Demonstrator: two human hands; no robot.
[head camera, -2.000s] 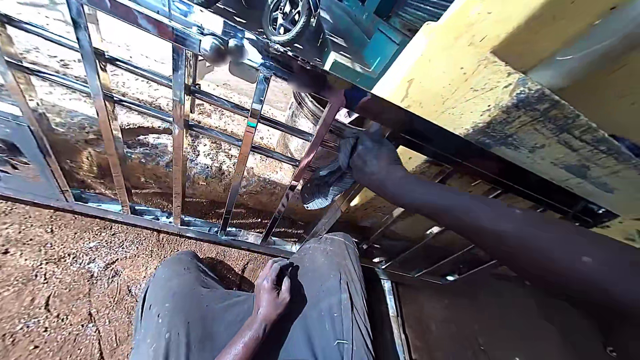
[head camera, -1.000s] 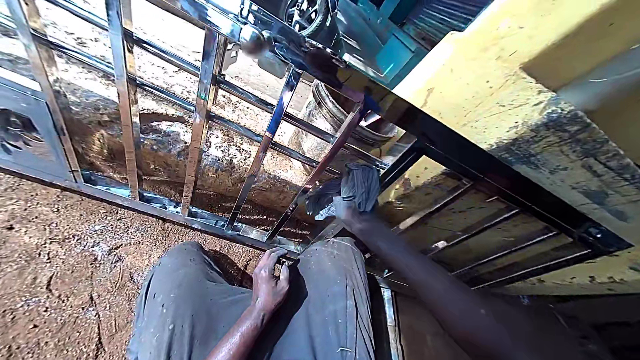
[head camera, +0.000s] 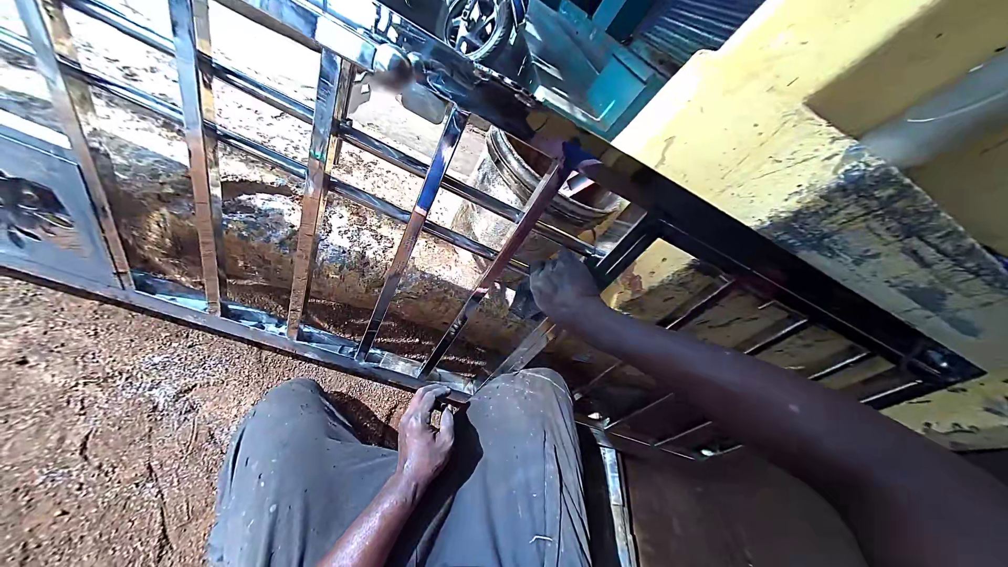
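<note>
A shiny metal grille (head camera: 315, 197) with flat bars and round cross rods spans the view in front of my knees. My right hand (head camera: 563, 287) is closed around a dark cloth or pad (head camera: 525, 303), mostly hidden by the fingers, at a flat bar right of the middle. Whether the cloth touches the bar cannot be told. My left hand (head camera: 426, 437) rests between my thighs near the grille's lower rail, fingers loosely curled, with nothing visible in it.
Behind the grille stands a bucket (head camera: 504, 181) with a worn rim. A yellow wall (head camera: 756, 102) with dark stains rises at the right. Reddish-brown ground (head camera: 94, 425) lies at the left. A wheel (head camera: 476, 27) and teal metalwork (head camera: 583, 71) are at the top.
My right hand has moved along the bars with the cloth, which now shows less beyond the fingers than one second ago. My left hand has stayed about where it was.
</note>
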